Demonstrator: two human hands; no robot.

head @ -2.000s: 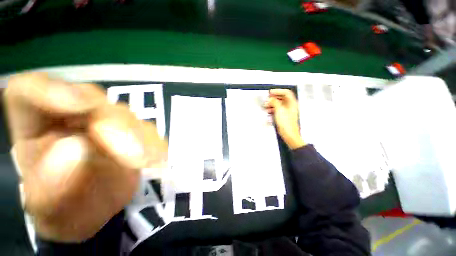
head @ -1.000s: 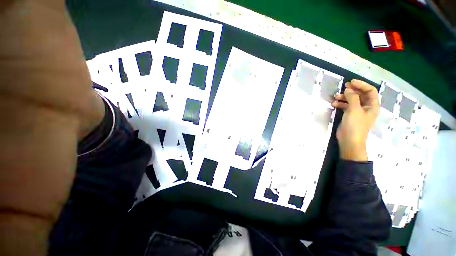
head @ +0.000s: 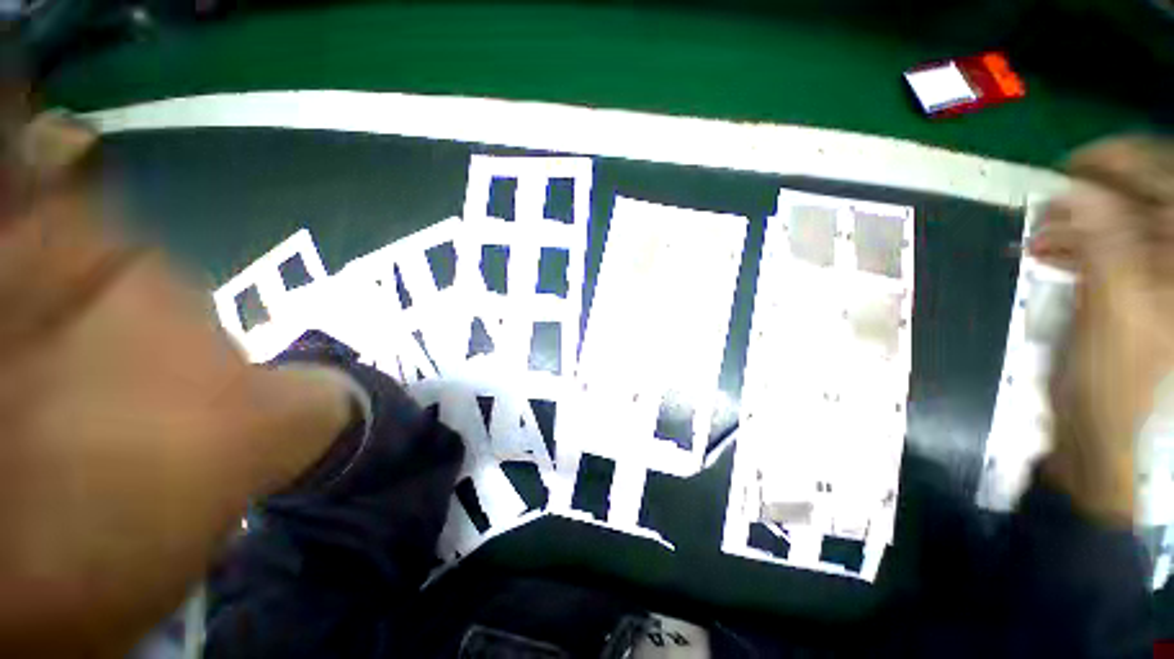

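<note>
My left hand [head: 155,412] is very large, close to the camera and blurred at the left; whether it holds anything cannot be told. My right hand [head: 1118,296] is blurred at the right, over a stack of white sheets [head: 1011,425]; its fingertips are unclear. A white die-cut sheet [head: 824,399] with grey panels at its top and open windows at its lower end lies left of my right hand. Another white sheet [head: 663,296] lies beside it, with a window near its lower end.
Empty white die-cut frames [head: 528,213] overlap in a fan at centre left. A pale rail [head: 541,129] runs between the dark worktop [head: 953,322] and the green belt [head: 515,58]. A red unit with a white rectangle [head: 968,85] lies on the belt at upper right.
The view has shifted and levelled. My right hand has moved right, away from the sheet with grey panels to the right-hand stack. My left hand is still close to the camera.
</note>
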